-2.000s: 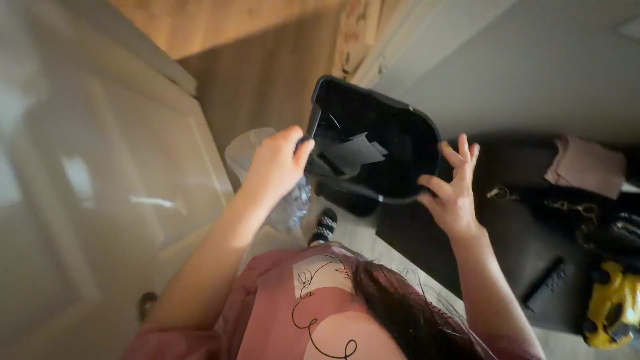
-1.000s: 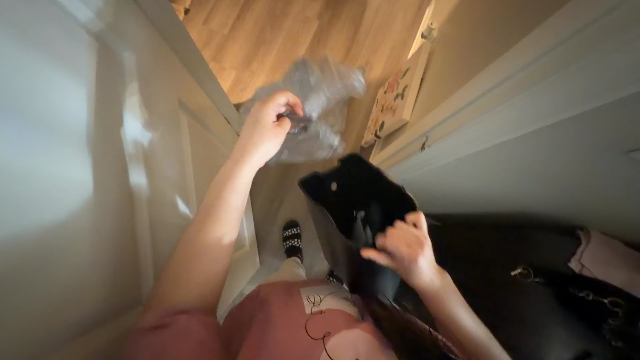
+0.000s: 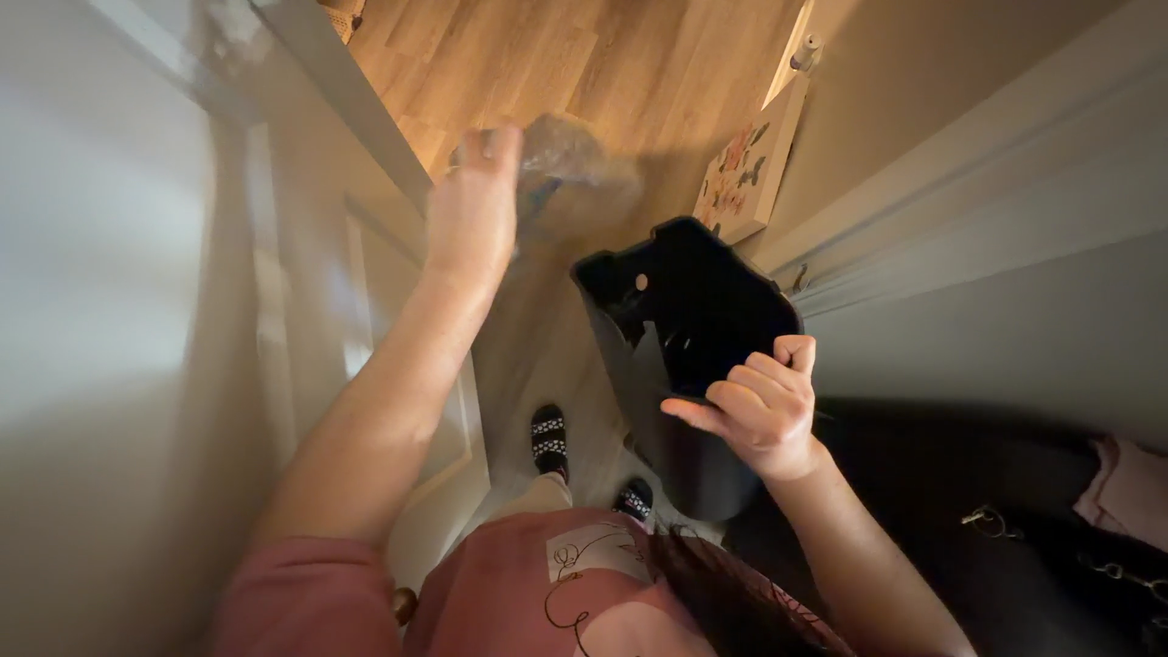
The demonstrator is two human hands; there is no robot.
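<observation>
My left hand [image 3: 474, 205], blurred by motion, grips a translucent plastic bag [image 3: 566, 169] that spreads out to its right above the wood floor. A black plastic bin [image 3: 675, 456] stands tilted in front of my body, its open mouth facing up toward me. My right hand [image 3: 762, 401] holds the near right part of its rim, with the thumb along the near edge. Inside the bin a grey flat piece [image 3: 650, 360] shows near the left wall; the bottom is too dark to make out.
A white panelled door [image 3: 301, 274] stands close on the left. A floral canvas [image 3: 748, 173] leans by the wall at the upper right. On the lower right, a dark surface [image 3: 876, 484] bears keys [image 3: 990, 522] and a pink cloth [image 3: 1127, 493]. My feet are below.
My left hand has let go of the bin's rim and now holds the plastic bag, which was hanging behind the bin at the left. The right hand stays on the rim.
</observation>
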